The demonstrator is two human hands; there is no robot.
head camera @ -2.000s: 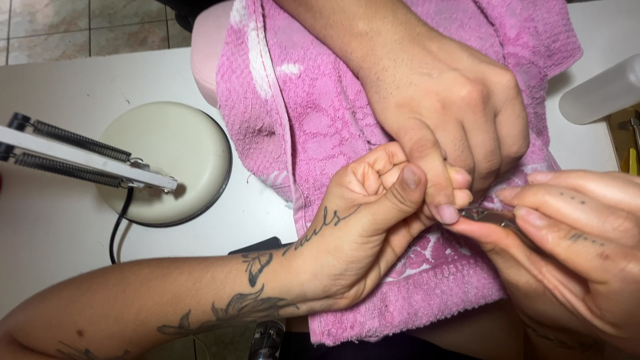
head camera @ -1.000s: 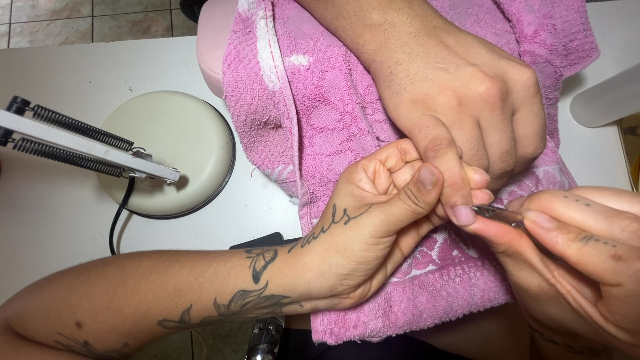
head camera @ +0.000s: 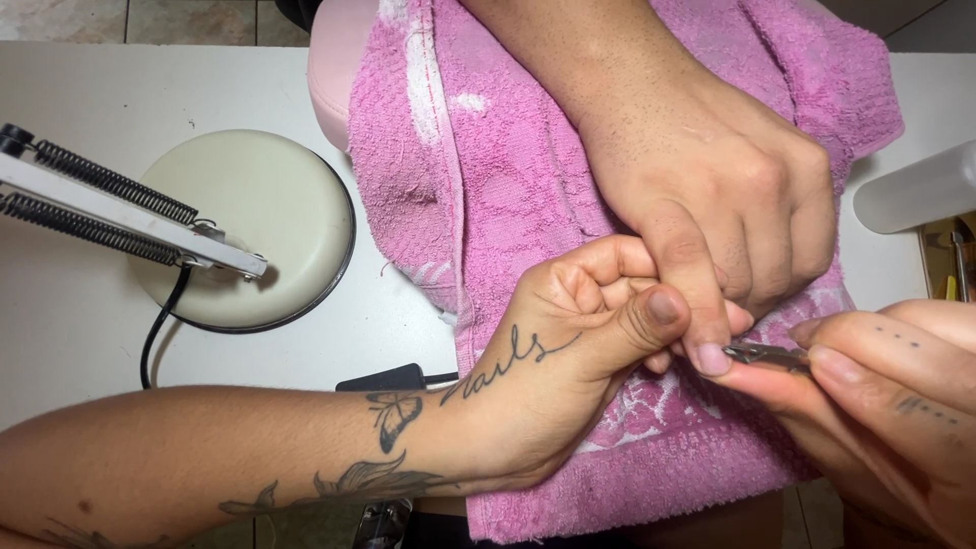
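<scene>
My left hand (head camera: 579,351), tattooed at the wrist and forearm, grips the index finger of another person's hand (head camera: 732,175) between thumb and curled fingers. That hand lies palm down on a pink terry towel (head camera: 503,229), its other fingers curled under. In my right hand (head camera: 877,389), at the right edge, is a metal cuticle nipper (head camera: 766,355). Its tip touches or lies very close to the side of the held finger's nail. One finger of my right hand reaches below that fingertip. The nipper's handles are mostly hidden by my fingers.
A lamp base (head camera: 252,229) with a sprung metal arm (head camera: 130,206) and black cable stands on the white table (head camera: 61,320) at left. Beneath the towel is a pink cushion (head camera: 328,84). A translucent bottle (head camera: 915,187) and a tray of tools (head camera: 938,259) are at right.
Both hands keep much the same hold on the finger and the nipper. The view has shifted slightly; nothing else has plainly changed.
</scene>
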